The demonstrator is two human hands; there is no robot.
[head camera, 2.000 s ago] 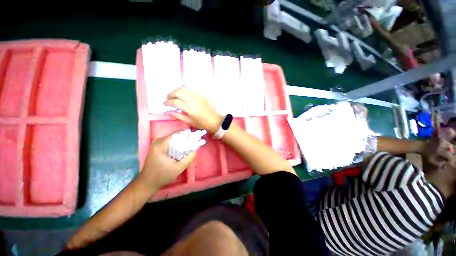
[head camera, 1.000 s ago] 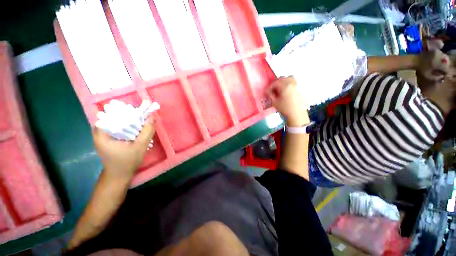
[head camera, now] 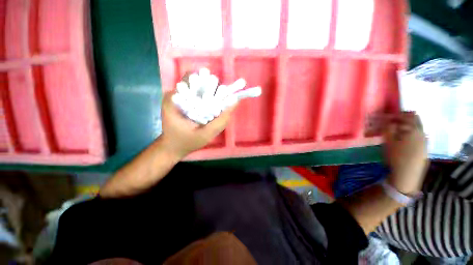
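My left hand (head camera: 189, 127) is closed around a fanned bundle of white tubes (head camera: 203, 98), held over the near left pocket of the pink-red foam tray (head camera: 254, 152). One or two tubes stick out to the right of the bundle. My right hand (head camera: 402, 137) is blurred at the near right compartment of the tray, fingers bent; whether it holds a small fitting cannot be told. The far pockets hold overexposed white tubes (head camera: 254, 23). Loose small fittings in the right compartment are too blurred to make out.
A second foam tray (head camera: 96, 119) lies at the left on the green bench (head camera: 127, 98). A clear plastic bag with a white mass (head camera: 438, 103) lies right of the tray. A person in a striped top (head camera: 430, 222) is at the lower right.
My view has swung, so the tray sits straighter and further right in the picture. My left hand still holds the bundle. My right hand went from the far tubes to the near right compartment and remains there.
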